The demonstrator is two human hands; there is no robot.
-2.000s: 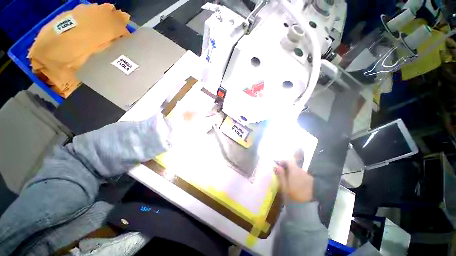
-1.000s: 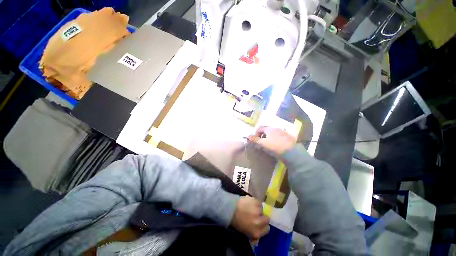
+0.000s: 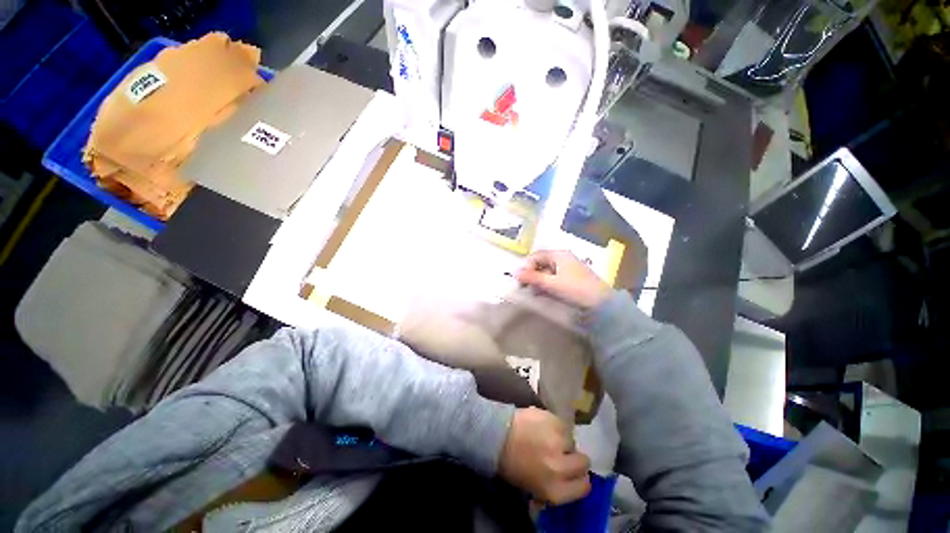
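Observation:
A grey-brown fabric panel [image 3: 474, 338] with a white brand label [image 3: 523, 371] lies over the front right of the white template board [image 3: 365, 250], partly motion-blurred. My left hand [image 3: 544, 458] is closed on the panel's near edge. My right hand [image 3: 559, 279] is at the panel's far edge, fingertips together; whether it grips the fabric is hard to tell in the glare. The yellow-edged label clamp [image 3: 506, 225] sits under the white sewing machine head [image 3: 516, 94], just beyond my right hand.
A labelled grey panel [image 3: 302, 104] lies left of the machine. Orange panels [image 3: 156, 125] fill a blue bin [image 3: 65, 172] at far left. A grey panel stack [image 3: 94, 312] stands nearer. A tilted screen [image 3: 823, 213] and a right-hand bin with pale sheets [image 3: 823, 479] are at right.
Both hands came together at the front right of the template, and the labelled panel came out from under the clamp. Since one second ago, my left hand has moved slightly right, bending the panel.

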